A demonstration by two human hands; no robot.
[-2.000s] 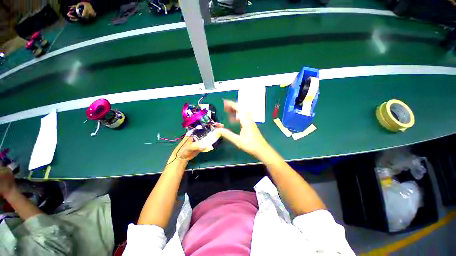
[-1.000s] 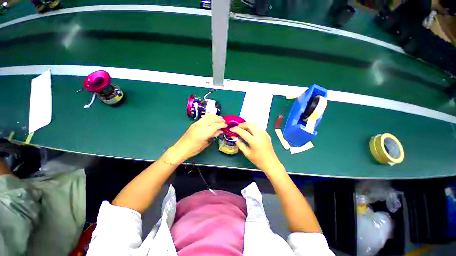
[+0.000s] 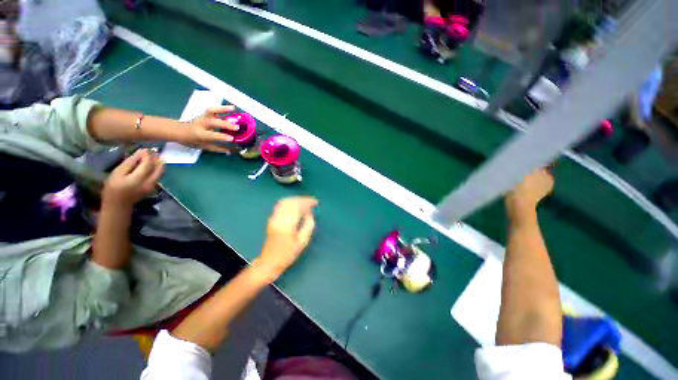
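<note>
My left hand [image 3: 290, 231] is over the bench, fingers loosely bent and apart, with nothing seen in it. An upright motor unit with a magenta flared top [image 3: 281, 151] stands beyond it, not touching. Another motor unit [image 3: 405, 261] lies on its side at centre right, with a dark lead trailing over the bench; no hand touches it. My right hand [image 3: 529, 189] is stretched forward over the belt beside the grey post. It is blurred and its fingertips are hidden, so I cannot tell whether it holds anything.
A neighbour's hand [image 3: 208, 130] touches another magenta-topped unit [image 3: 241, 128] at left, beside a white strip [image 3: 183, 152]. The grey post [image 3: 550, 111] slants across the right. A white card [image 3: 479, 300] and blue tape dispenser [image 3: 589, 340] lie near my right forearm.
The view has swung left. The magenta-topped unit between my hands has left that place; two units now stand at left where one stood. My hands have parted.
</note>
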